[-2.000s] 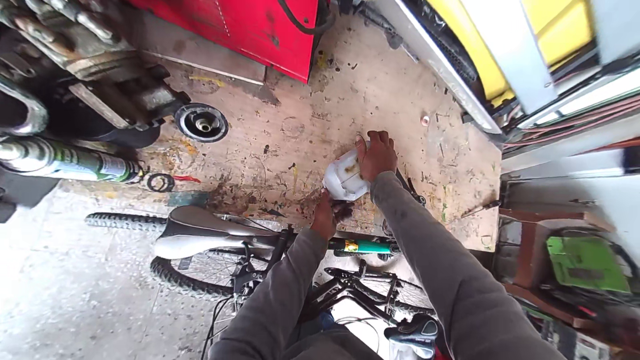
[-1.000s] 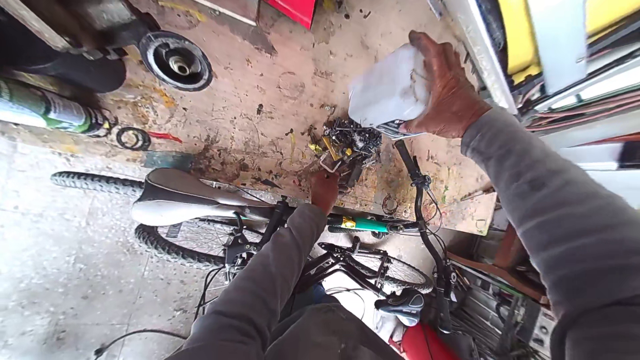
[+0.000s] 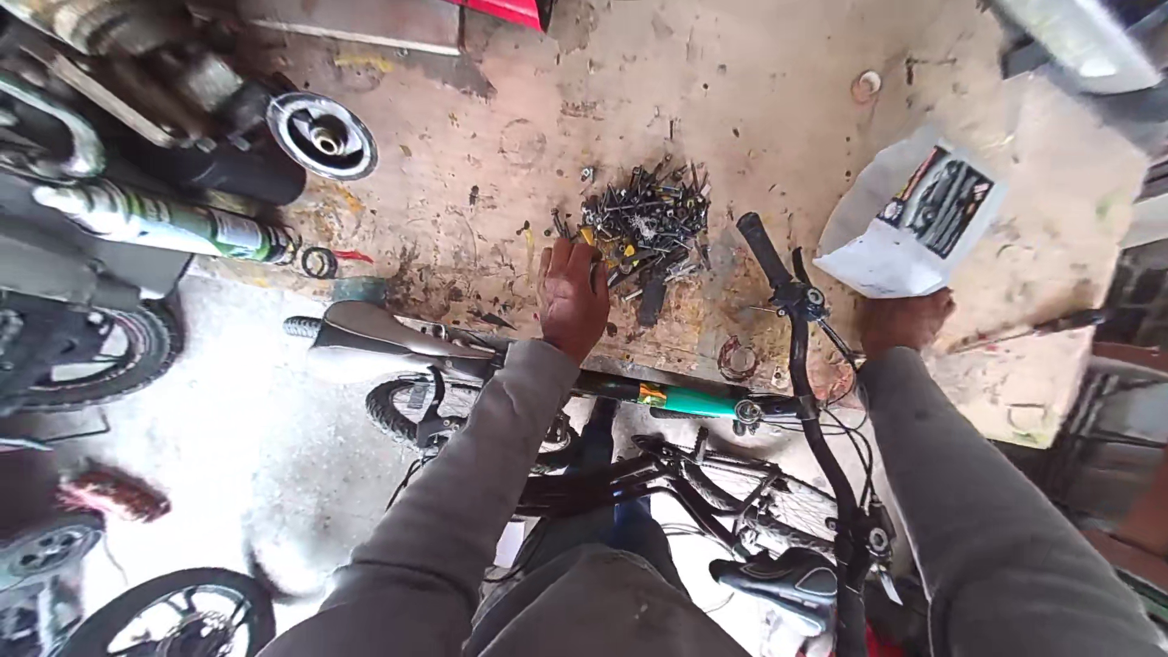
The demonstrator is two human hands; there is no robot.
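A heap of loose screws and bolts (image 3: 652, 210) lies on the worn wooden workbench (image 3: 776, 109). My left hand (image 3: 575, 297) rests at the heap's lower left edge, fingers bent down against the small parts; whether they pinch one is hidden. At the right, my right hand (image 3: 899, 321) is at the near end of a white plastic container (image 3: 858, 219) with a dark printed label. Its fingers are mostly hidden behind the container, so its hold on it is not clear.
A bicycle with handlebar (image 3: 798, 356) and saddle (image 3: 374, 330) stands along the bench's near edge. To the left are a spray can (image 3: 173, 219), a black ring (image 3: 318, 263) and a round metal part (image 3: 322, 136). A red metal object (image 3: 511, 11) sits at the far edge.
The white container has moved right with my right hand, away from the heap. Two seconds ago it was between both hands, with no heap visible. My left hand has stayed near the bench's front edge.
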